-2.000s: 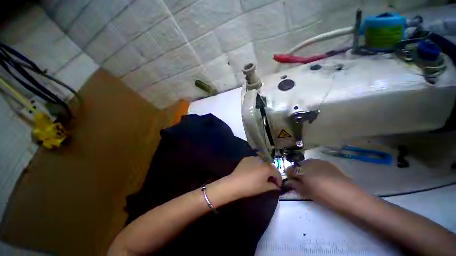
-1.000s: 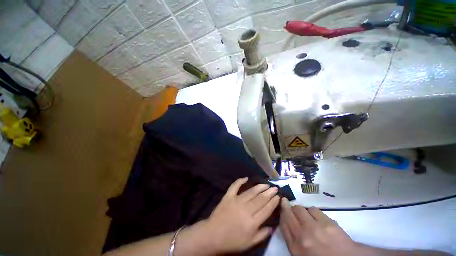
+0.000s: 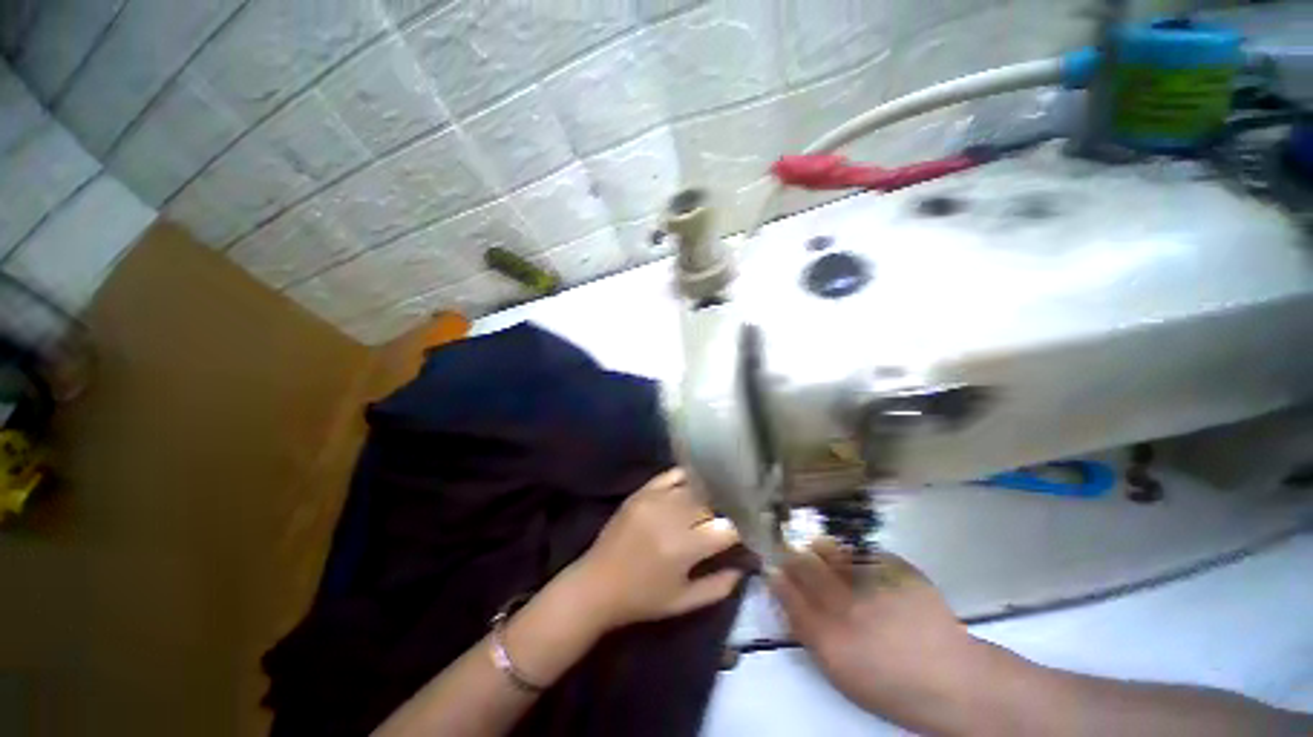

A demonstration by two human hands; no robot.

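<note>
The dark navy and maroon-brown garment [image 3: 475, 497] lies left of the sewing machine [image 3: 1037, 310] and reaches up to the needle area. My left hand [image 3: 662, 554] lies on its right part, fingertips beside the machine head. Whether the fingers pinch the cloth cannot be told. My right hand [image 3: 871, 626] is just below the lit needle area, its fingertips near the presser foot and the cloth edge. What the fingertips hold is hidden and blurred. The needle and presser foot are blurred.
Blue-handled snips [image 3: 1058, 478] lie on the bed behind the needle. A red-handled tool [image 3: 878, 173] and a blue-green item [image 3: 1174, 87] are on top of the machine. A brown cardboard sheet [image 3: 159, 475] stands left. A small yellow-green item [image 3: 521, 271] is by the white wall.
Compared with one second ago, both hands are closer to the needle area, and my right fingertips have moved up beside the presser foot. The camera view has also shifted.
</note>
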